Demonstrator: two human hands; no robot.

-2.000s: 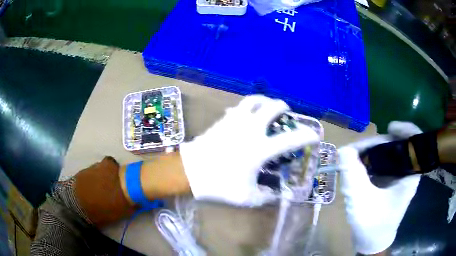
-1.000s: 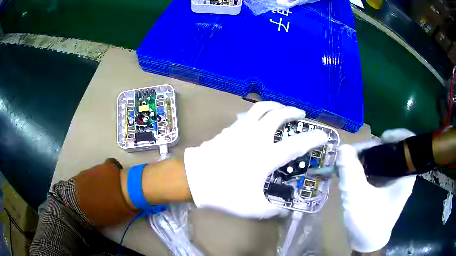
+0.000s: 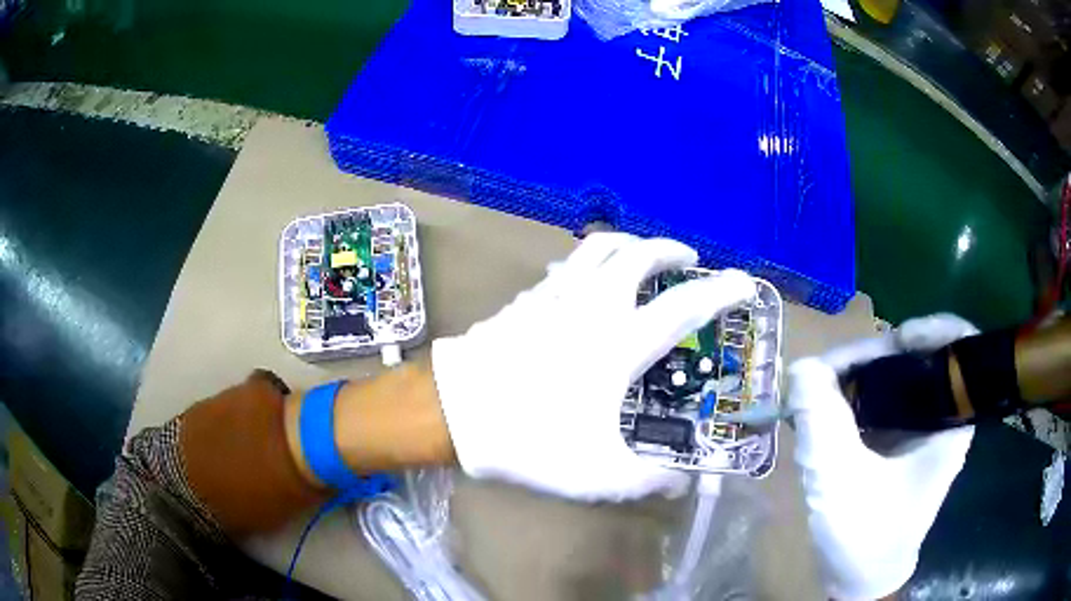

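A white socket housing lies open side up at centre right, with a green circuit board, blue and black parts and metal strips inside. My gloved left hand holds it from its left side and covers part of it. My gloved right hand grips a black electric screwdriver, which points left, its tip over the housing's right part; exact tip contact is unclear. The power cord leaves the housing's near edge. A second open housing with its board lies to the left.
A blue stack of corrugated sheets stands behind, bearing another white housing and a clear plastic bag. A coiled cord lies near my left wrist on the beige board. A blue cord runs from my wrist strap.
The housing was raised and blurred over another unit at first; it now lies steadier and slightly straighter. The screwdriver stays at its right part. My left hand keeps its hold.
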